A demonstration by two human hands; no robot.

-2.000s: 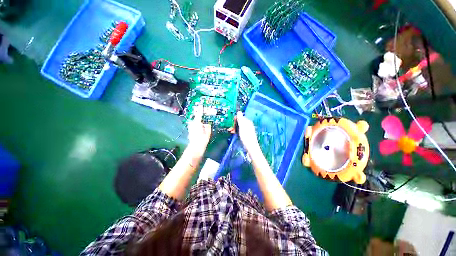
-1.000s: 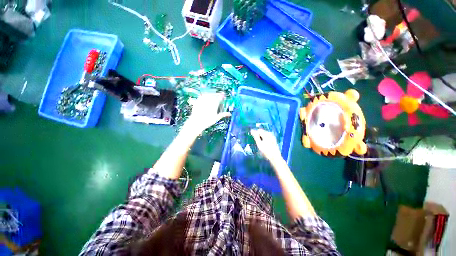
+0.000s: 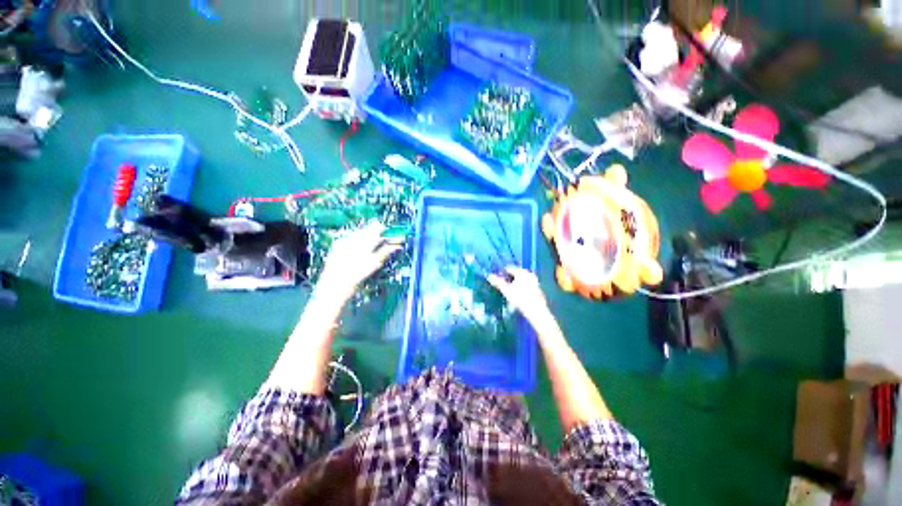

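My left hand (image 3: 351, 259) lies at the near right edge of a heap of small green circuit boards (image 3: 368, 198). A green piece shows by its fingertips; whether it is gripped is unclear. My right hand (image 3: 521, 295) is over the right half of the near blue bin (image 3: 407, 341), fingers bent together. A small dark thing shows at its fingertips, too blurred to name or to tell if held. Thin green and pale slivers (image 3: 465, 272) lie in the near bin.
A black and silver fixture (image 3: 259, 252) stands left of the heap, its red handle (image 3: 124, 185) over the left bin (image 3: 74, 262). A white power supply (image 3: 336, 74), the panel bin (image 3: 539, 158) with panels, and white cable lie beyond. An orange animal-shaped fan (image 3: 638, 242) stands right.
My hands have parted from the board panel they held together. My left hand is now at the heap, my right over the near bin. The view has shifted, so the bench things sit lower and further left.
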